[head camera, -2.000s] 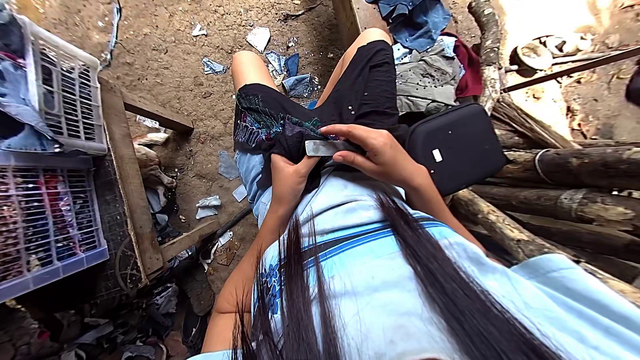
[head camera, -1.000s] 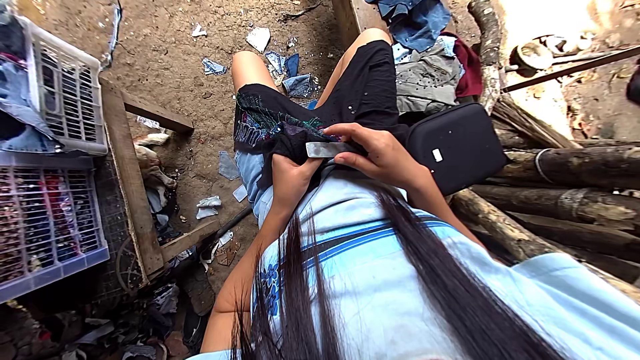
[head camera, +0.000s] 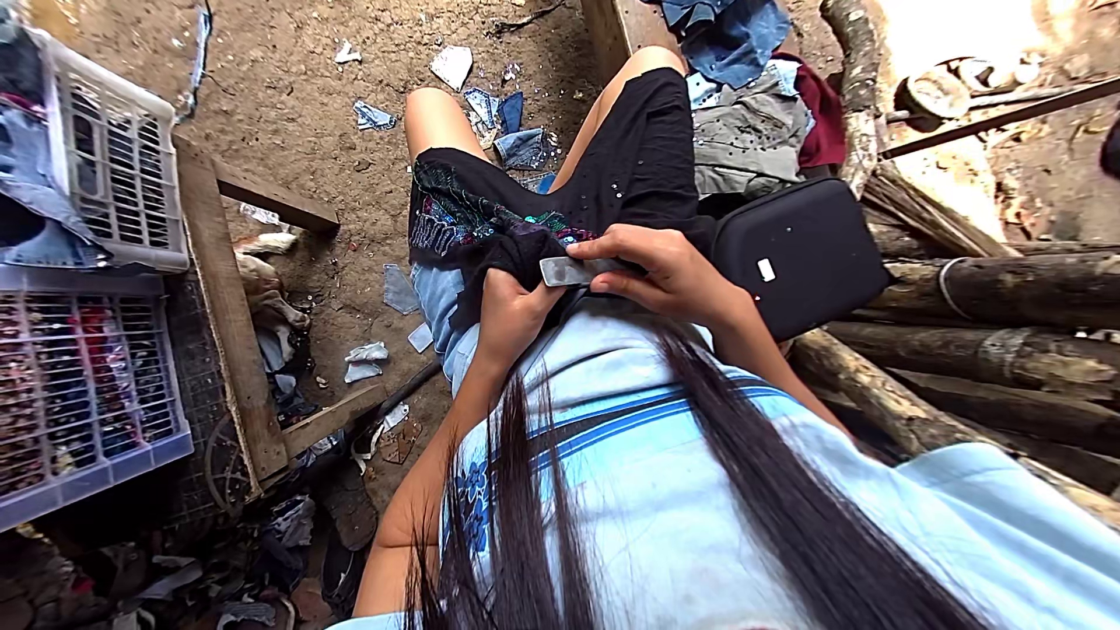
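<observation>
A black cloth with sequins and coloured embroidery (head camera: 464, 210) lies across my lap. My left hand (head camera: 514, 315) grips a bunched fold of it. My right hand (head camera: 661, 269) holds a small flat grey piece (head camera: 567, 271) between thumb and fingers, its outer end beside my left thumb. Whether that piece is metal or another material I cannot tell. A black zipped case (head camera: 801, 254) rests just right of my right forearm.
Plastic crates (head camera: 131, 157) with denim and coloured items stand at the left, by a wooden frame (head camera: 229, 324). Denim scraps (head camera: 525, 149) lie on the dirt floor. Stacked logs (head camera: 1032, 289) are at the right, and a pile of clothes (head camera: 748, 131) lies beyond the case.
</observation>
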